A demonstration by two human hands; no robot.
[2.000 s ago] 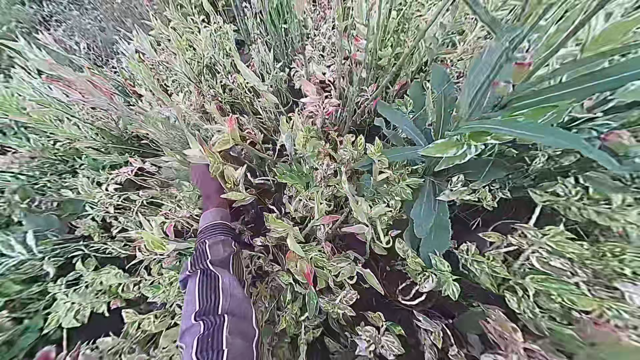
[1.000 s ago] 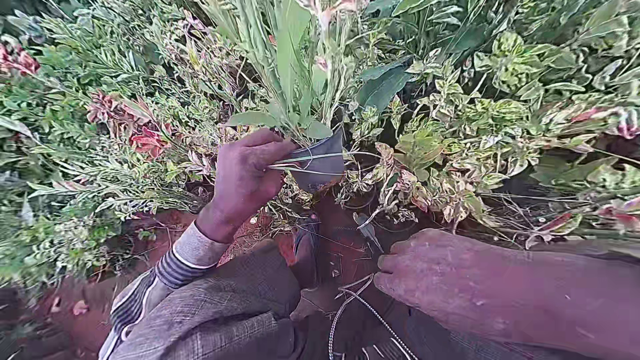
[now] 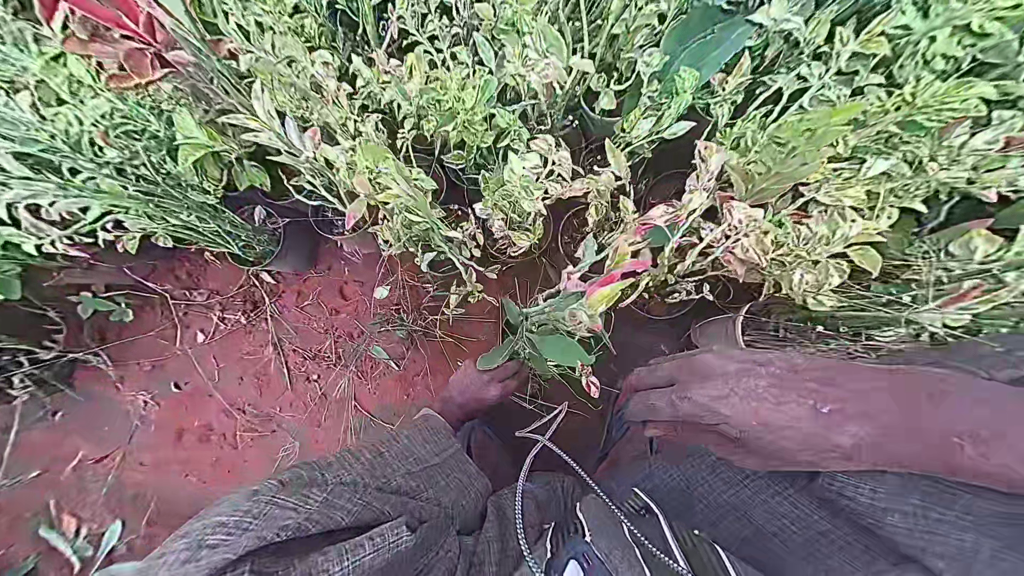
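Observation:
What looks like my left hand [image 3: 478, 389] shows past my left knee, beside the lower leaves of a small plant with pink and yellow tips [image 3: 572, 328]; whether it grips the plant cannot be told. On the right, my right hand [image 3: 712, 404] reaches in over the right knee, its back up and its fingertips pointing left and down. Its palm is hidden, so anything in it cannot be seen. Between the knees hangs a looped patterned cord [image 3: 524, 496].
Dense variegated leafy plants [image 3: 512, 192] fill the far side, some in dark nursery pots [image 3: 298, 244]. Reddish soil [image 3: 264, 352] with dry stems lies at the left. A pot rim [image 3: 720, 330] shows just beyond my right hand. My trousered knee [image 3: 360, 496] is in front.
One second ago my left hand held a potted plant up at the foliage; it is now lower, near my knees. The right hand stays at the right. The view has shifted down.

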